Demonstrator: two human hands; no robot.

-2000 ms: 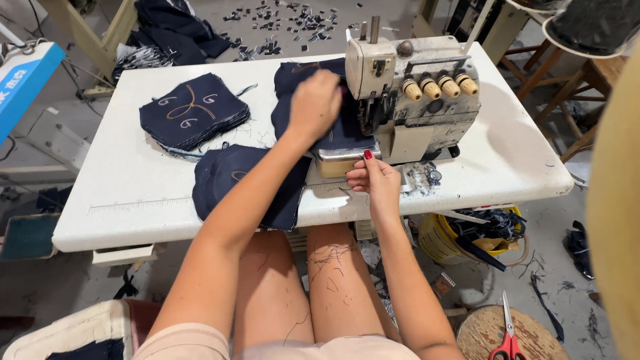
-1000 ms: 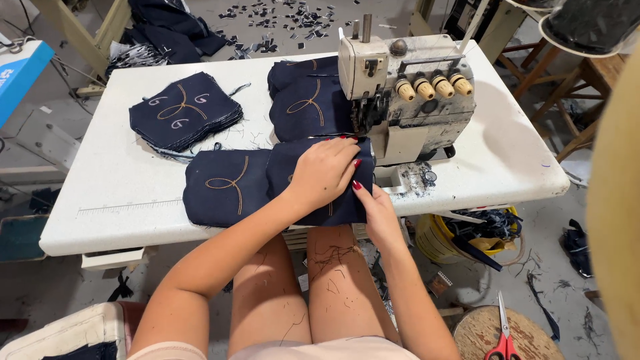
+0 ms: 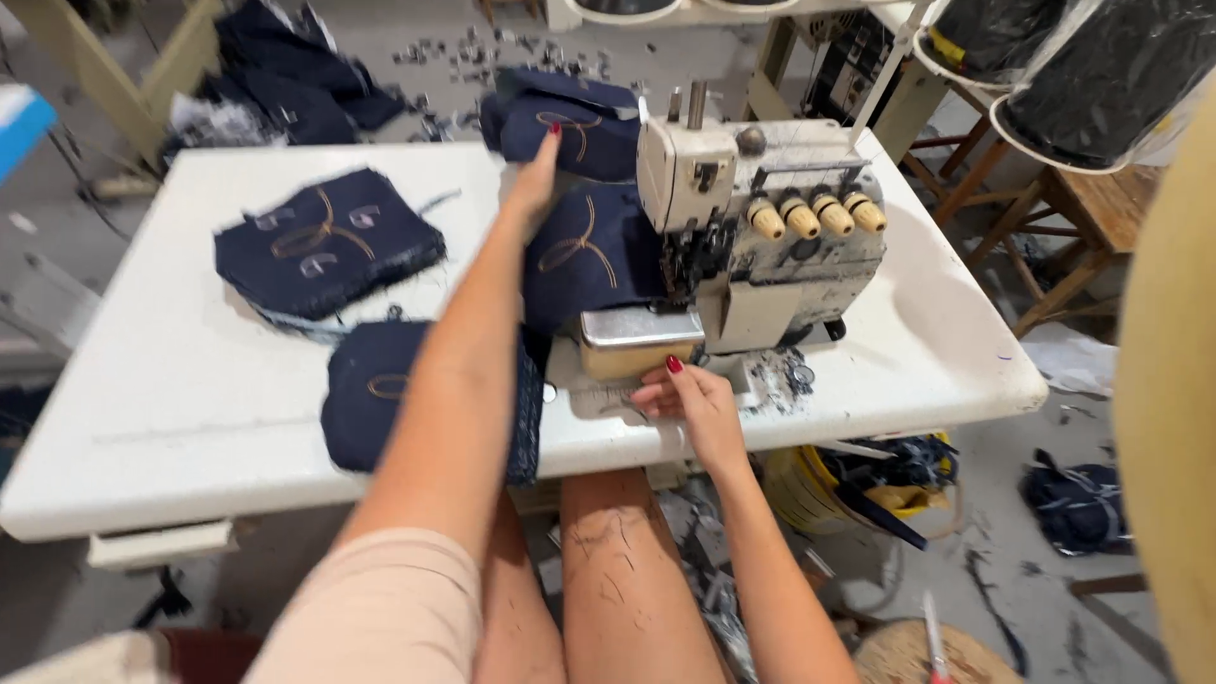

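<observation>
My left hand reaches to the far edge of the table and touches a navy denim piece with tan stitching; its grip is partly hidden. Another stitched denim piece lies flat beside the needle area of the overlock sewing machine. My right hand is by the front of the machine's metal-topped bed, fingers loosely curled, holding no cloth. A stack of denim pieces lies partly behind my left forearm. Farther left is a stack with chalk marks.
The white table carries thread scraps. A yellow bucket of offcuts stands below its right front edge. Scissors rest on a round stool. Thread cones in black wrapping are at upper right.
My left hand has moved away from the front of the machine to the cloth at the far edge. The piece both hands touched at the bed a second ago no longer covers it.
</observation>
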